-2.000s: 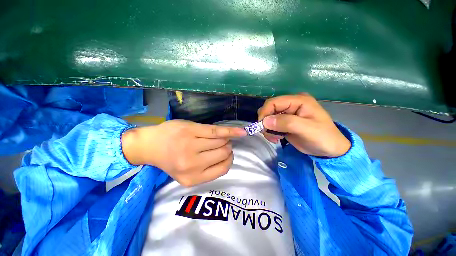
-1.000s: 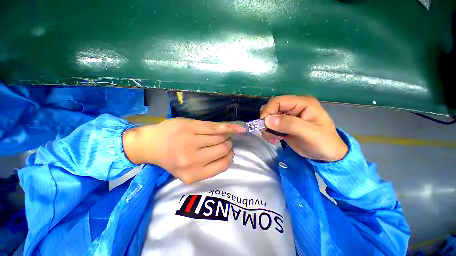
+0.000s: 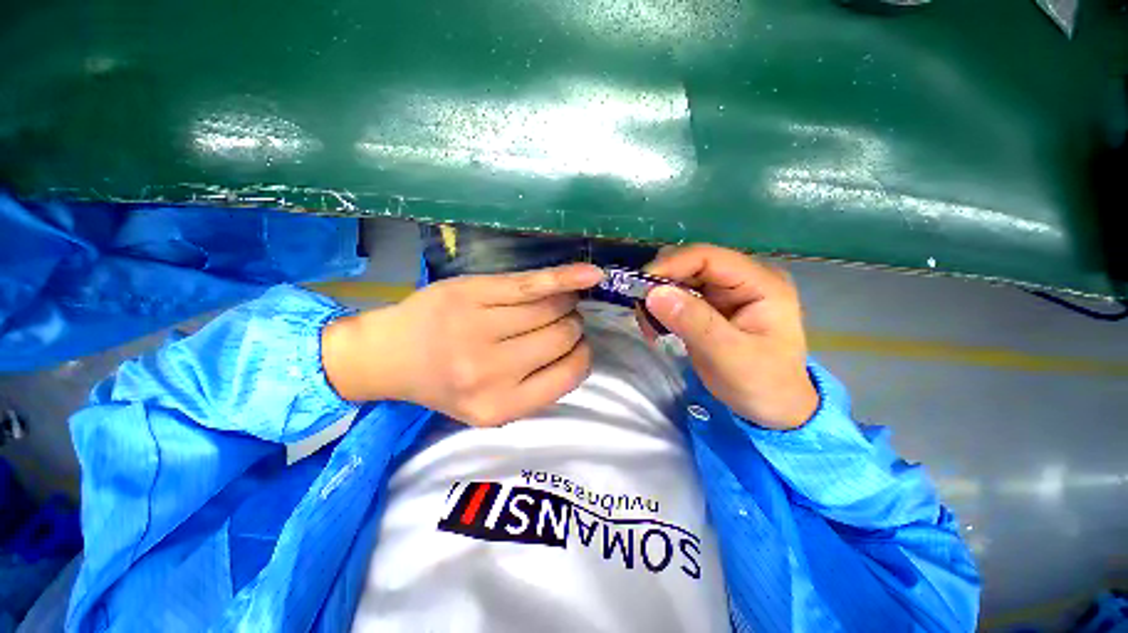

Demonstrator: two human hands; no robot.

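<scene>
A small flat strip, perhaps a circuit board (image 3: 622, 283), with a purple-blue and white pattern and dark edges, is held above my lap near the bench edge. My right hand (image 3: 740, 328), bare, pinches its right end between thumb and fingers. A dark lump (image 3: 652, 324) shows under the right thumb, mostly hidden. My left hand (image 3: 476, 346), bare, has its index fingertip at the strip's left end and its other fingers curled. The left thumb is hidden, so I cannot tell whether this hand grips or only touches.
The glossy green bench mat (image 3: 408, 74) spans the top, its edge just beyond my hands. A dark rim (image 3: 886, 3) and a shiny flat piece (image 3: 1060, 12) are cut off at the top right. Blue cloth (image 3: 149, 278) lies left. A black cable (image 3: 1076, 304) shows right.
Both hands have moved slightly up toward the bench. The strip now tilts down to the right and looks darker, with the dark lump more visible. The dark rim has come into view at the top.
</scene>
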